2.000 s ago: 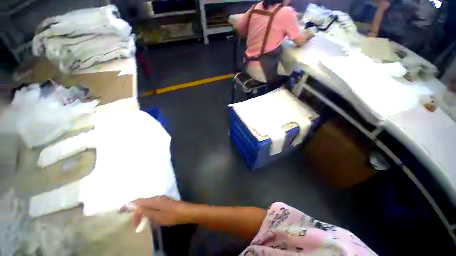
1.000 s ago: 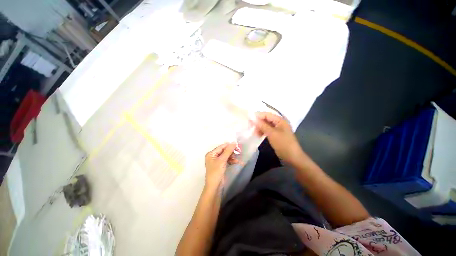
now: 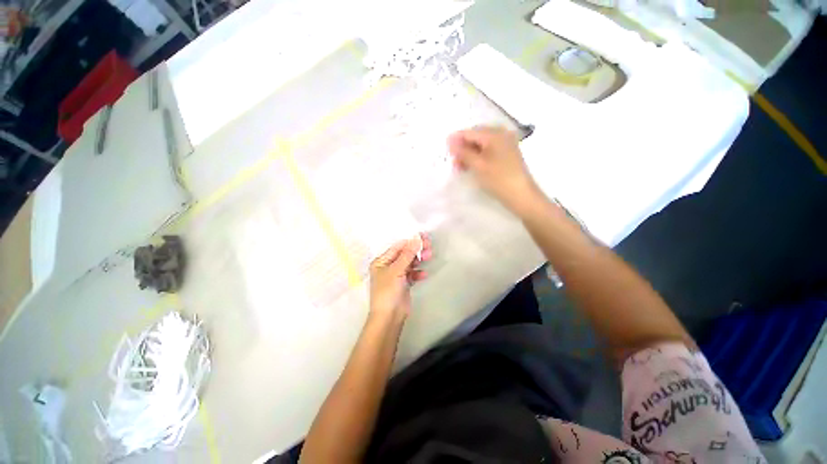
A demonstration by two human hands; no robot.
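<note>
My left hand [image 3: 399, 270] is over the table near its front edge, fingertips pinched on a small white strip [image 3: 418, 248]. My right hand [image 3: 490, 163] is further forward and to the right, slightly blurred. Its fingers are bent together, and glare hides whether it holds anything. A loose pile of short white tape strips [image 3: 419, 53] lies beyond my hands. White cut panels [image 3: 653, 127] lie flat to the right, with two long arms around a gap. A yellowish roll of tape [image 3: 577, 63] sits in that gap.
The table cover [image 3: 245, 349] carries yellow marking tape [image 3: 319, 213]. A crumpled dark rag [image 3: 160, 264] and a heap of long white strands [image 3: 159, 381] lie at the left. A red container [image 3: 95, 93] shows at the far left. A blue crate [image 3: 757, 349] stands on the floor at lower right.
The view has swung from the aisle and crate to the table. Since one second ago, my right hand has moved forward, away from my left hand, which stays near the front edge.
</note>
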